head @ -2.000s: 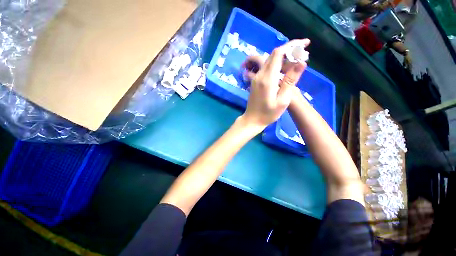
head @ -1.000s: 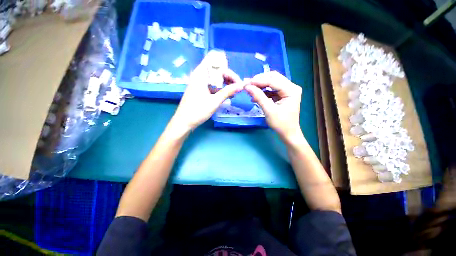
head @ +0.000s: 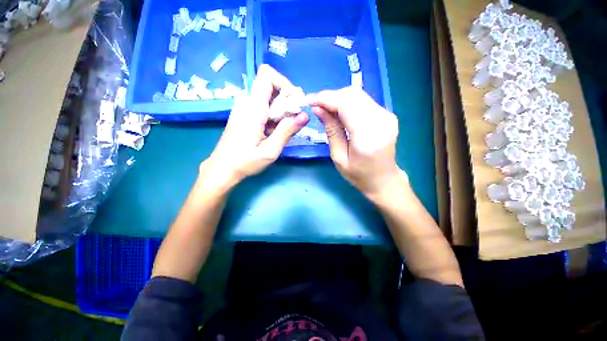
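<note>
My left hand (head: 249, 133) holds a white plastic housing (head: 286, 105) between thumb and fingers, above the near edge of the right blue bin (head: 319, 66). My right hand (head: 359, 133) touches the housing's right side with thumb and forefinger pinched. Whether a small piece is between those fingertips is too small to tell. The right bin holds several small white pieces (head: 278, 45). The left blue bin (head: 193, 53) holds more small white pieces (head: 219, 62) along its edges.
White housings (head: 132, 130) lie at the left beside a clear plastic bag (head: 100, 153) with a cardboard divider (head: 33, 133). A blue basket (head: 113, 273) is low at left. At right, rows of clear-white assemblies (head: 532, 120) lie on cardboard sheets (head: 479, 230).
The view has swung to face the bench more squarely. My hands were close together two seconds ago, then parted side by side. Now the right fingertips are at the housing in my left hand.
</note>
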